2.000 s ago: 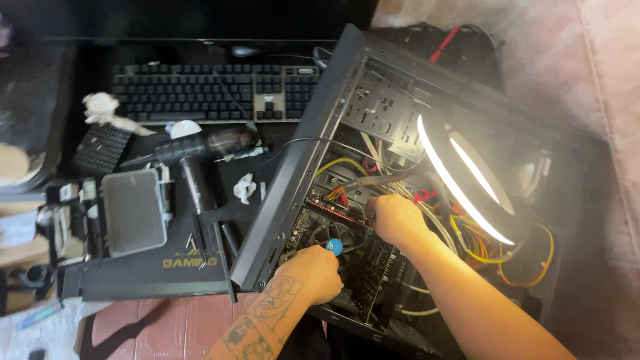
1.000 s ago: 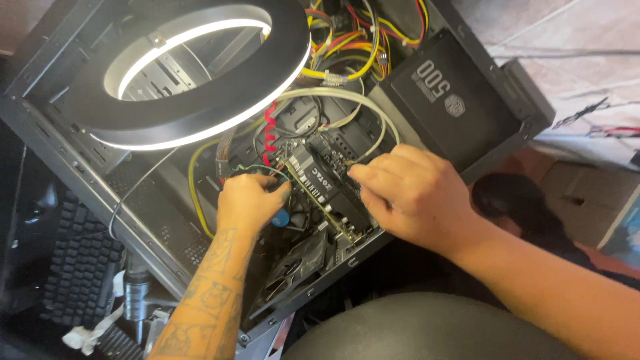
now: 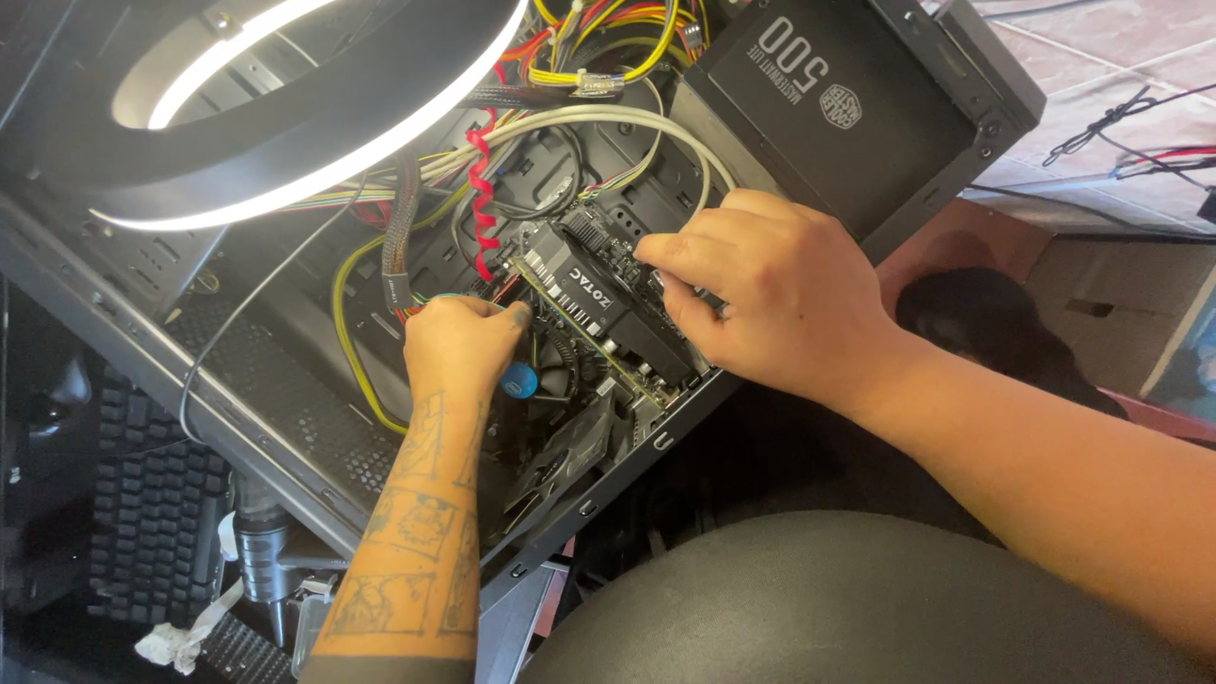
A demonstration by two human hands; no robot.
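My left hand (image 3: 461, 342) reaches into an open computer case (image 3: 275, 446), its fingers curled at the motherboard beside a braided power cable (image 3: 403, 218); what they touch is hidden. Just right of its wrist is a CPU cooler with a blue hub sticker (image 3: 520, 380). A Zotac graphics card (image 3: 594, 304) lies between my two hands. My right hand (image 3: 760, 285) is over the card's right side, with thumb and forefinger bent close to its edge; whether they pinch anything is unclear. A red spiral strip (image 3: 482, 204) hangs above the card.
A lit ring lamp (image 3: 380, 142) covers the upper left of the case. The Cooler Master power supply (image 3: 836, 104) sits upper right, with bundled cables (image 3: 608, 57) beside it. A keyboard (image 3: 152, 494), a tool with a metal tip (image 3: 263, 551) and crumpled tissue (image 3: 176, 646) lie lower left.
The view has swung round and closer. My right hand, over the graphics card one second ago, is still there; my left hand also remains by the CPU cooler.
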